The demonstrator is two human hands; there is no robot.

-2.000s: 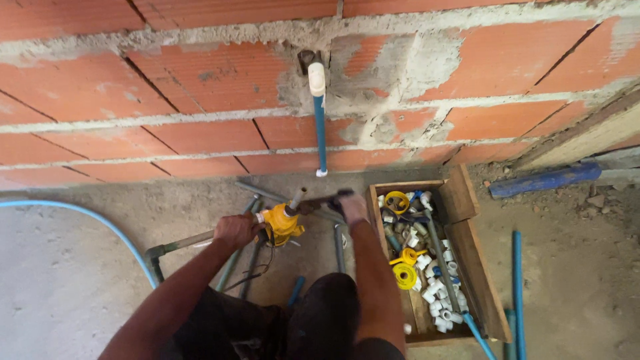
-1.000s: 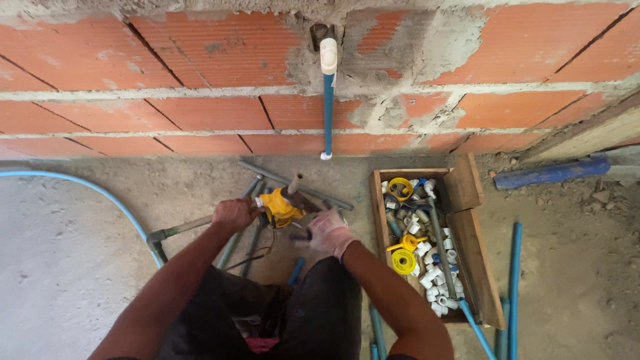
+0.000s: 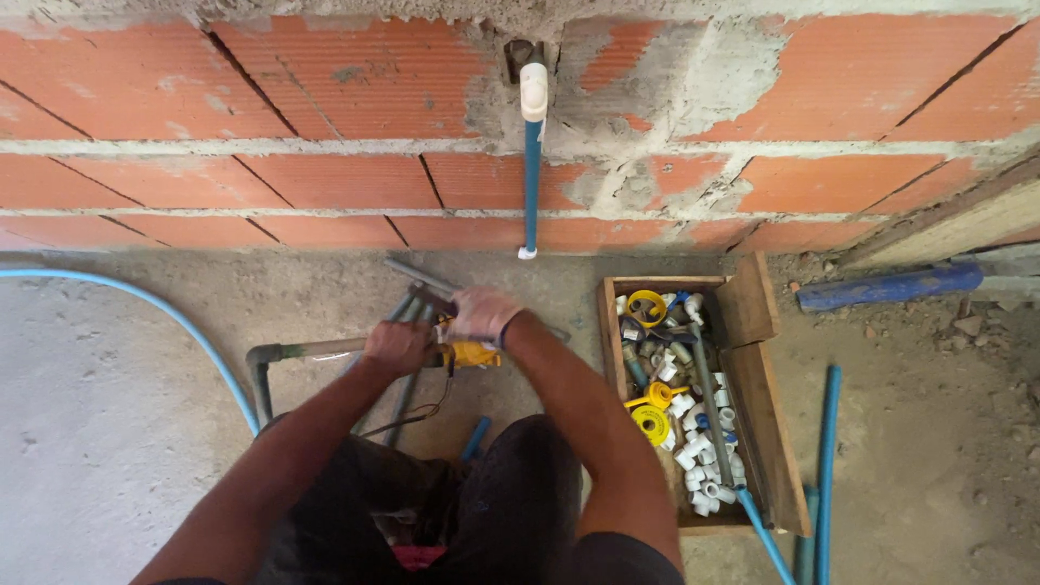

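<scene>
Near the middle of the floor, a yellow device [image 3: 475,354] with thin wires lies partly behind my hands. My left hand [image 3: 398,347] is closed around the end of a grey-brown pipe [image 3: 321,348] that runs left to a dark elbow. Just above and right of it, my right hand [image 3: 485,315], in a pale glove, is closed on a dark tool, of which only a part [image 3: 437,303] shows. The tool's jaws and the joint between the hands are hidden. Several grey pipes [image 3: 404,398] lie crossed beneath.
An open wooden box [image 3: 772,439] of white fittings [image 3: 696,451] and yellow tape rolls [image 3: 650,424] stands at the right. A blue pipe [image 3: 531,187] hangs down the brick wall. Blue pipes [image 3: 827,471] lie beyond the box, a blue hose [image 3: 175,317] curves at the left.
The yellow device has turned, with its upright pipe stub no longer seen. My right hand has moved from the device's right side to above it, close to my left hand.
</scene>
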